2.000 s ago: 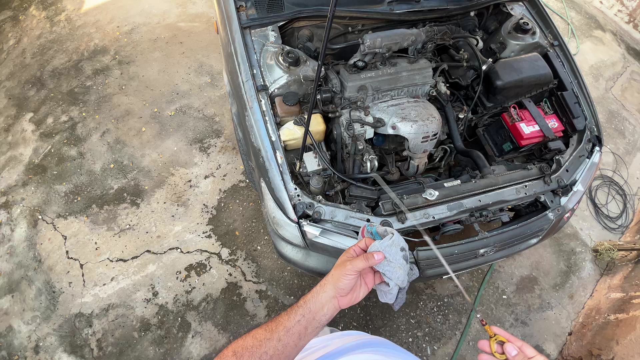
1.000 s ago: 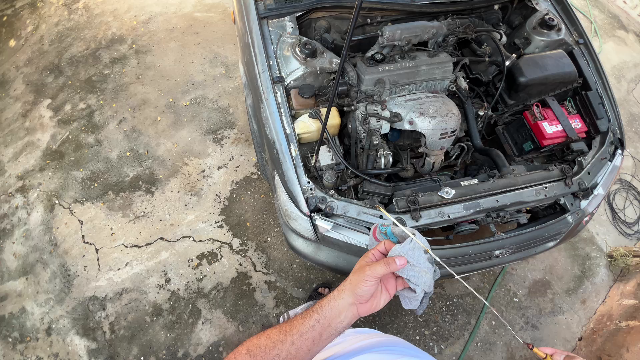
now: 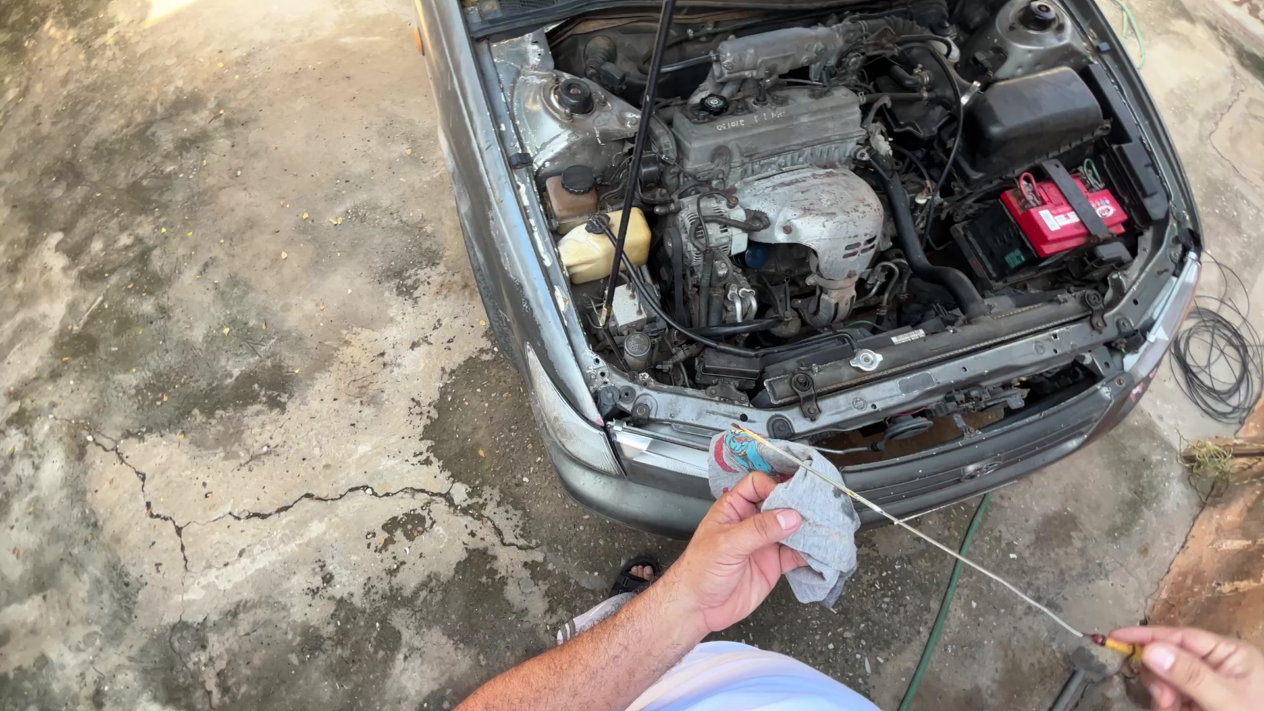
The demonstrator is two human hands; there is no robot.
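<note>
My left hand [image 3: 741, 553] grips a grey cloth rag [image 3: 825, 523] with a red and blue print, in front of the car's bumper. At the lower right edge, my right hand [image 3: 1190, 667] pinches the yellow handle [image 3: 1121, 647] of an engine oil dipstick. The dipstick's thin metal blade [image 3: 978, 568] slants up and left, its tip lying over the top of the rag. Beyond both hands is the open engine bay, with the grey valve cover [image 3: 770, 128] and a rusty metal heat shield [image 3: 815, 212].
A black prop rod [image 3: 640, 148] rises at the bay's left, by a yellowish plastic reservoir [image 3: 607, 247]. A red-topped battery [image 3: 1062, 212] sits at the right. A green hose [image 3: 948, 602] and coiled black cable [image 3: 1220, 360] lie on cracked concrete [image 3: 296, 553].
The dipstick's tip, over the front of the engine bay two seconds ago, is now over the rag. The rag remains in my left hand and the dipstick handle in my right.
</note>
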